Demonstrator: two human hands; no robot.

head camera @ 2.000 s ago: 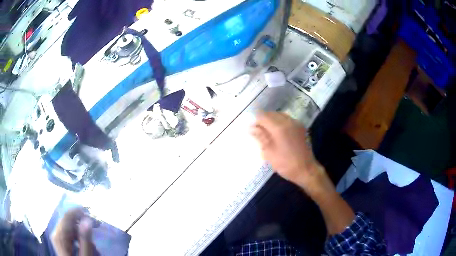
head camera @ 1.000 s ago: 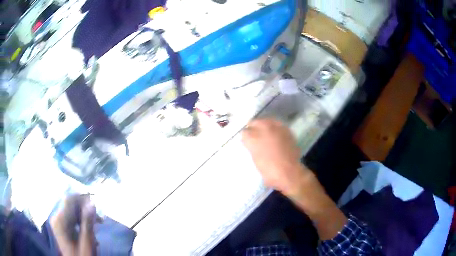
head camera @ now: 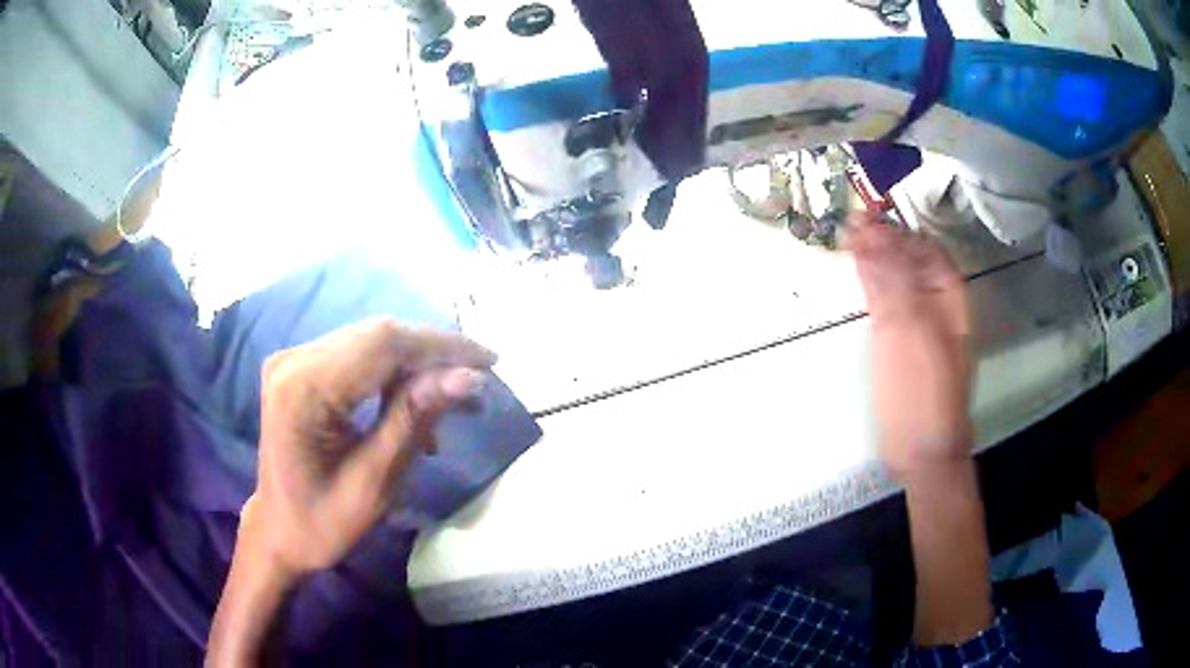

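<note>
The purple-blue garment panel (head camera: 157, 392) drapes left of the machine, with a corner on the table's left end. My left hand (head camera: 342, 450) is above that corner, fingers curled and thumb near them; whether something small is between the fingertips is unclear. My right hand (head camera: 914, 333) is blurred, its fingertips beside the red-handled tool (head camera: 872, 193) under the machine arm; its grip is unclear. The white and blue sewing machine (head camera: 809, 91) stands behind both hands. Its needle area (head camera: 587, 235) is glare-lit, with no cloth seen under it.
Purple strips (head camera: 666, 91) hang over the machine head. A pale tangled heap (head camera: 796, 189) and whitish cloth (head camera: 979, 202) lie under the arm. The bobbin tray (head camera: 1133, 281) is at the right end. The ruler edge (head camera: 679, 551) runs along the front. Pale sheets (head camera: 1090, 574) are low right.
The view has swung left, showing more of the draped panel. My right hand has moved from above the table's right part to beside the red-handled tool. My left hand shows more fully.
</note>
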